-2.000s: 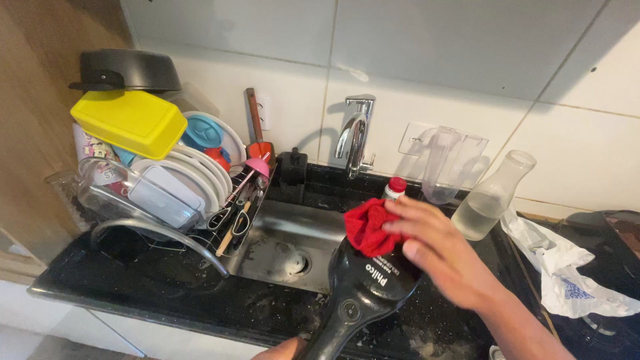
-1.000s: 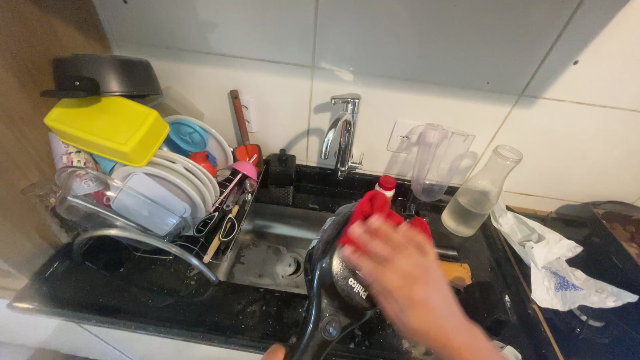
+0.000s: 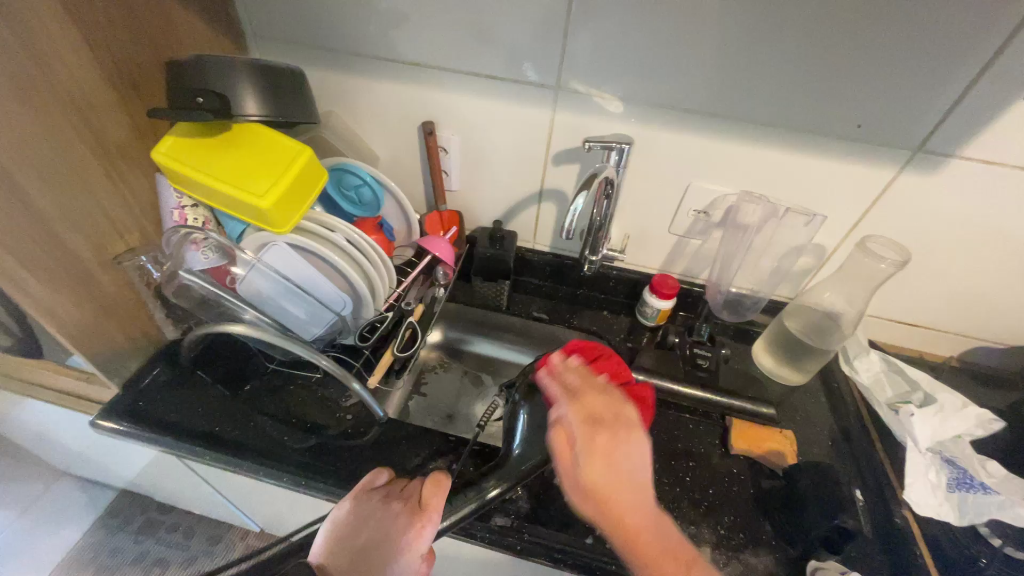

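Observation:
My left hand (image 3: 384,524) grips the handle of a black Philco appliance (image 3: 524,432) near the counter's front edge; a cord with a ribbed strain relief runs beside it. The appliance body lies over the right front of the steel sink (image 3: 460,352). My right hand (image 3: 592,444), slightly blurred, presses a red cloth (image 3: 604,364) onto the appliance's upper part, and hides much of it. Behind the cloth stands a small white bottle with a red cap (image 3: 658,300). A black tube with a Philco fitting (image 3: 704,392) lies on the counter to the right.
Left of the sink, a dish rack holds plates (image 3: 332,260), a yellow container (image 3: 240,172) and a dark pot (image 3: 240,88). A chrome faucet (image 3: 598,204) rises behind the sink. At right are clear plastic parts (image 3: 748,264), a glass bottle (image 3: 828,316), an orange sponge (image 3: 762,442) and a white bag (image 3: 920,424).
The appliance has turned, so its Philco lettering no longer shows. My left hand, barely visible at the bottom edge before, is now in view on the handle. My right hand stays on the red cloth.

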